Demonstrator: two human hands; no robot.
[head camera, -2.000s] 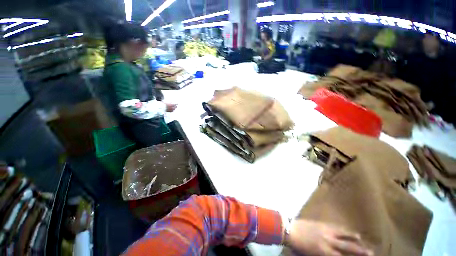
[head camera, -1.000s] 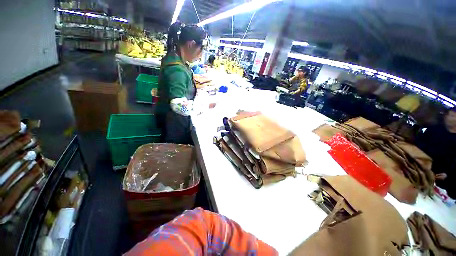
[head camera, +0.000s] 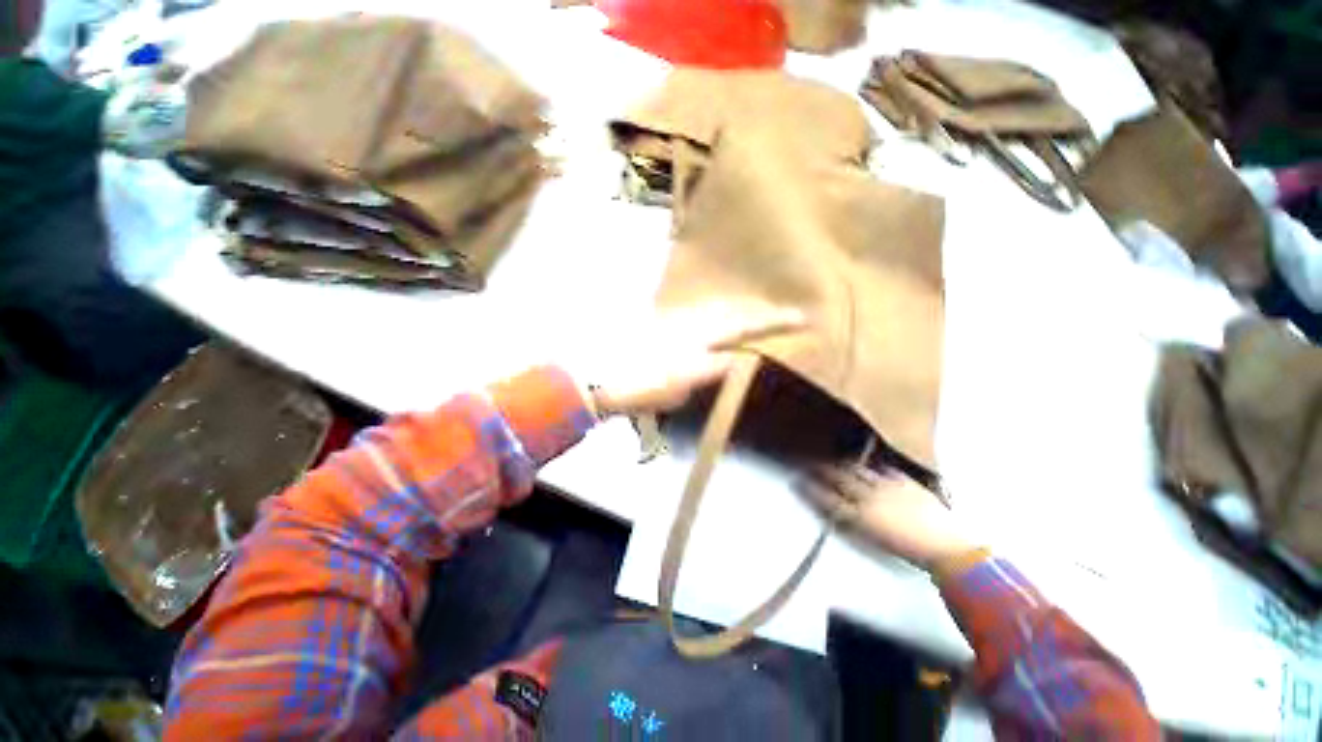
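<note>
A tan-brown handbag (head camera: 855, 276) lies on the white table in front of me, its dark opening towards me. One long strap (head camera: 693, 500) loops down from the opening over the table edge. My left hand (head camera: 696, 363) is on the bag's upper panel at the left of the opening, its fingers stretched over the brown surface. My right hand (head camera: 884, 510) is at the right part of the opening, near the strap's other end; its fingertips are blurred and partly hidden. A white flat piece (head camera: 725, 558) juts over the table edge under the strap.
A folded bag stack (head camera: 363, 116) stands at the left. A red packet (head camera: 696, 29) lies at the far side. More brown bags (head camera: 986, 102) lie beyond and at the right (head camera: 1261, 435). A plastic-lined carton (head camera: 196, 478) is on the floor at the left. Another person's white sleeve (head camera: 1295, 261) shows at the right.
The view has turned down and to the right. The bag's opening now faces me with its strap hanging down. Both my hands are now in view at the opening.
</note>
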